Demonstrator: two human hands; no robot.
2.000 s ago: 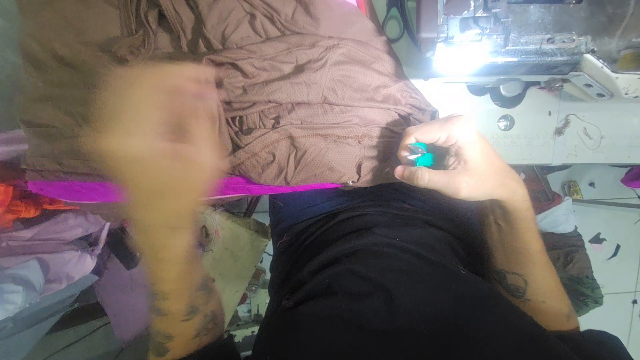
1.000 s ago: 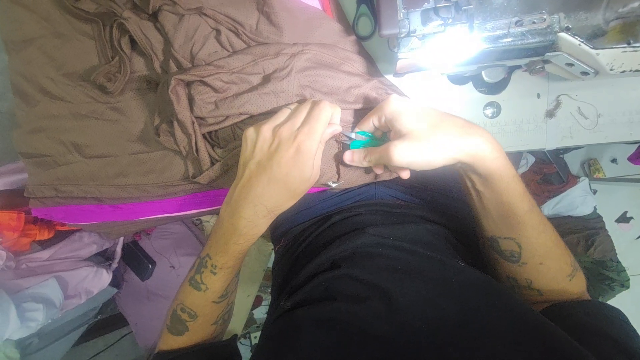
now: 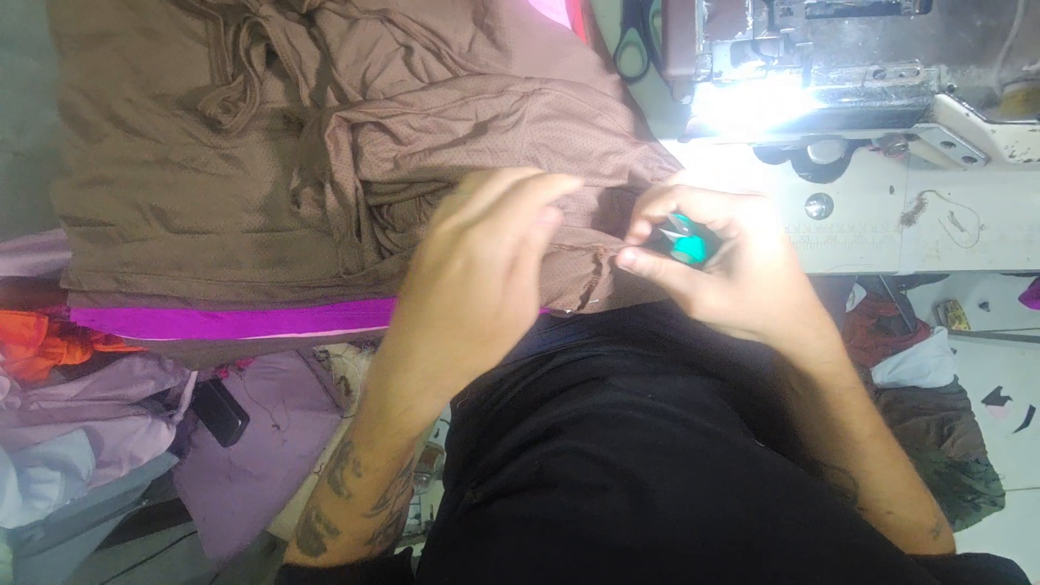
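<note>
Brown perforated fabric [image 3: 487, 114] lies bunched over the lap and work surface, with a stitched seam near its right lower edge. My right hand [image 3: 723, 252] pinches that edge between thumb and fingertip, and small thread snips with green handles [image 3: 689, 244] rest inside the same hand, blades pointing left. Over the fabric, left of the seam, is my left hand [image 3: 487, 260], slightly blurred; its fingers are bent, and whether it grips any cloth cannot be told. A magenta strip of cloth [image 3: 244, 318] shows under the brown fabric's lower edge.
A lit sewing machine [image 3: 812, 73] stands at upper right on its white bed [image 3: 861, 236], with loose thread on it. Scissors [image 3: 632, 53] lie beside the machine. At lower left are lilac cloth [image 3: 260, 447], orange cloth [image 3: 32, 345] and a black phone-like object [image 3: 219, 412]. Fabric scraps [image 3: 934, 439] lie at right.
A second ago my left hand was close beside the snips in my right hand; now it is farther left, apart from them. My right hand still holds the snips.
</note>
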